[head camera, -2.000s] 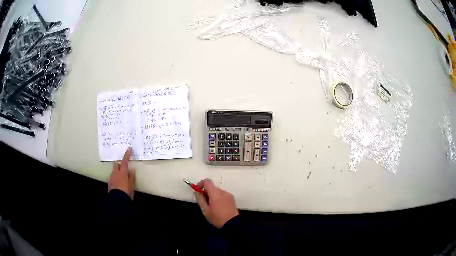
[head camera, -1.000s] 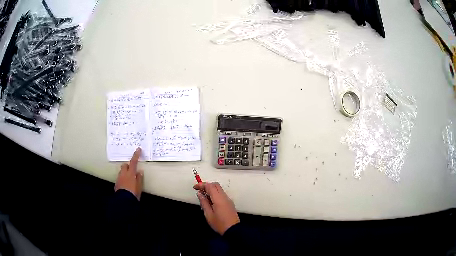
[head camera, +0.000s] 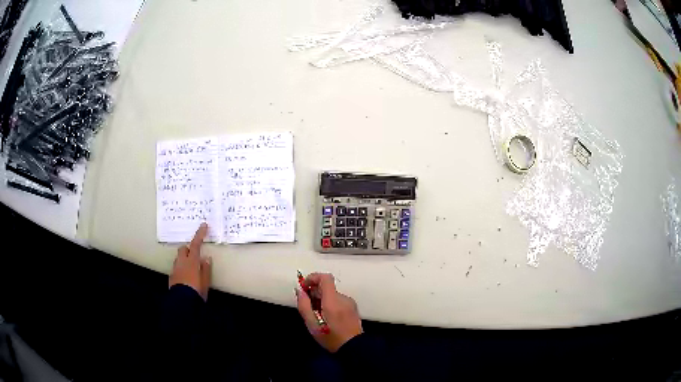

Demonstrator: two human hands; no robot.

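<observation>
An open notebook (head camera: 257,186) with handwriting on both white pages lies on the off-white table, left of centre. My left hand (head camera: 192,265) rests at its lower edge, with the index fingertip on the lower part of the left page. A grey calculator (head camera: 366,213) with a dark display lies to the right of the notebook. My right hand (head camera: 332,310) is below the calculator at the near table edge. It holds a red pen (head camera: 319,317), tilted with its upper tip pointing away from me, clear of the notebook.
Plastic-wrapped black straps (head camera: 56,104) are piled on a white sheet at the left. Clear plastic film (head camera: 556,194) spreads across the right, with a tape roll (head camera: 520,154) on it. Black bundles (head camera: 508,11) lie at the far edge. Small dark scraps dot the table right of the calculator.
The pen has swung in my right hand, so more of its red body now shows below the fingers. My left hand stays on the page. The whole view has shifted slightly.
</observation>
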